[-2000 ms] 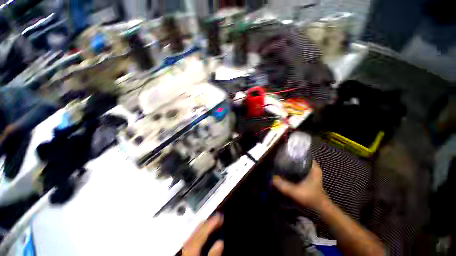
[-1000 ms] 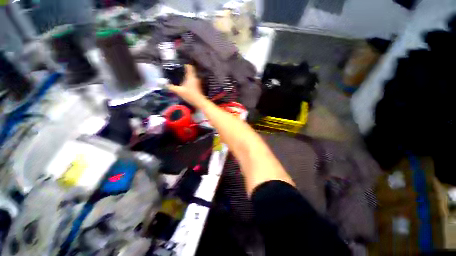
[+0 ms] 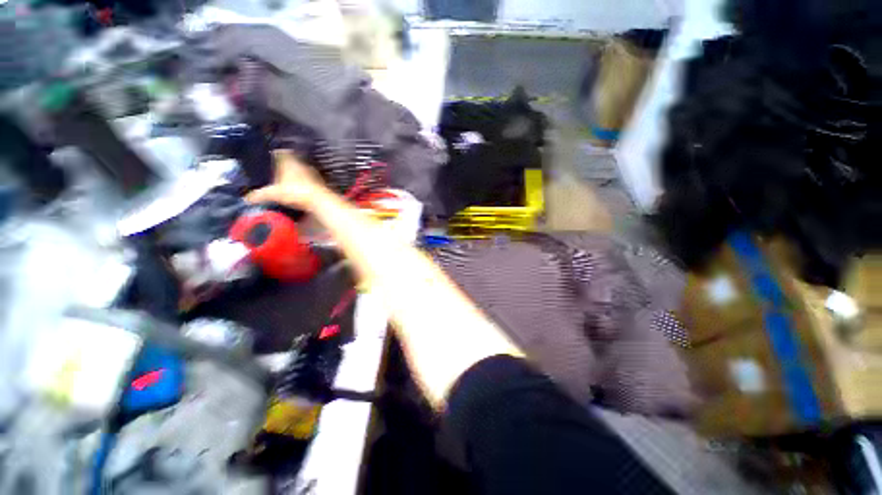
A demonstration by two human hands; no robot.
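My right hand (image 3: pixel 290 186) reaches far forward over the far end of the machine table, arm outstretched in a black sleeve. It is blurred, with thumb and a finger apart, beside a dark shape (image 3: pixel 237 145); whether it holds that cannot be told. Just nearer is a red cylinder (image 3: pixel 274 246) with a dark hole. The overlock machine (image 3: pixel 73 372), pale with a blue patch, is blurred at lower left. My left hand is out of the picture.
Striped cloth (image 3: pixel 513 290) is heaped right of the white table edge (image 3: pixel 338 435). More greyish cloth (image 3: pixel 300 87) lies beyond my hand. A yellow crate (image 3: pixel 498 220) holds black cloth. Taped cartons (image 3: pixel 745 358) and a black cloth pile (image 3: pixel 774 126) are at right.
Two seconds ago my right hand held a dark bottle-like object with a pale top near the table edge; it has since reached forward. My left hand has left the picture. The view has swung right.
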